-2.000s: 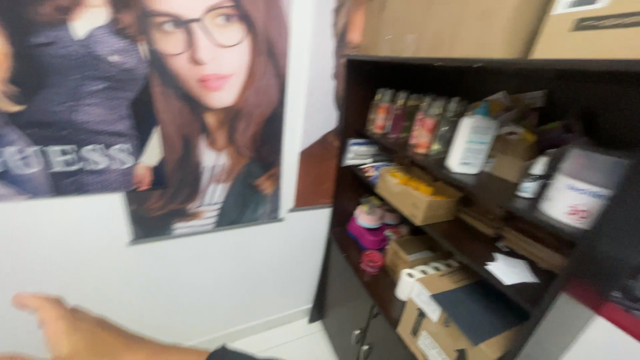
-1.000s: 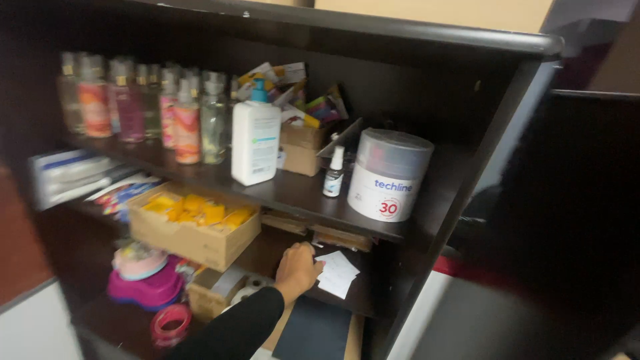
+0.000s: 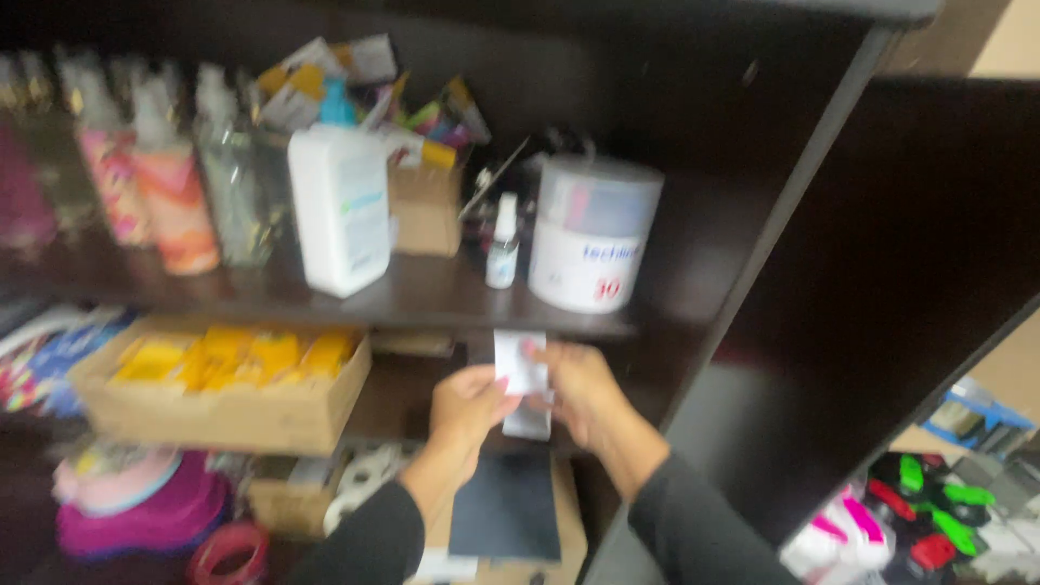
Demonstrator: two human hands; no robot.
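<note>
Small white paper slips (image 3: 520, 363) are pinched between both hands in front of the dark shelf unit. My left hand (image 3: 467, 414) grips their lower left edge, and my right hand (image 3: 581, 390) holds the right edge, thumb on top. Another white slip (image 3: 528, 421) hangs just below, near the right fingers; the view is blurred, so how many there are is unclear. Above the hands, on the upper shelf, stand a round techline tub (image 3: 597, 236), a small spray bottle (image 3: 503, 248) and a white pump bottle (image 3: 341, 207).
Spray bottles (image 3: 175, 195) line the upper shelf at left. Below are a cardboard box of yellow packets (image 3: 219, 414), a purple plastic item (image 3: 146, 512), a red tape roll (image 3: 229, 552) and a dark flat sheet (image 3: 505, 508). The shelf's side panel (image 3: 780, 244) rises at right.
One second ago one hand reached to white slips lying on the middle shelf; now both hands hold white slips up. The view has moved closer to the shelves.
</note>
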